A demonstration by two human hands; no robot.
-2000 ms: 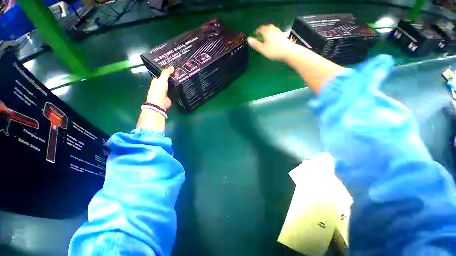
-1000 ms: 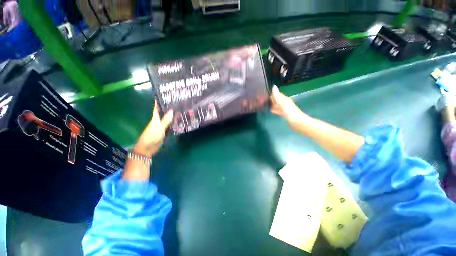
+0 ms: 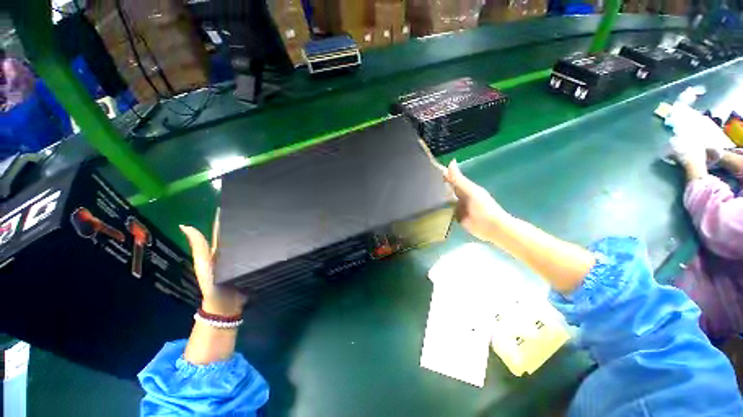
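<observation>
A retail box [image 3: 326, 204] is held up over the bench, tilted, with a plain dark face upward and a printed side with a small orange-red picture facing me. My left hand [image 3: 209, 273] holds its left end, thumb up along the edge. My right hand [image 3: 472, 202] holds its right end. White and pale yellow sticker sheets [image 3: 458, 342] lie on the bench below my right forearm. The yellow sheet has small dark marks. The underside of the box is hidden.
A large black box with orange-red tool pictures [image 3: 90, 269] stands at left. Waiting boxes [image 3: 460, 114] lie on the green belt [image 3: 358, 138] beyond. A neighbouring worker's gloved hands and pink sleeve [image 3: 717, 204] are at right. A green post [image 3: 106, 147] rises at left.
Both hands have lifted the box off the belt and brought it nearer. It has turned from its printed picture face to a plain dark face.
</observation>
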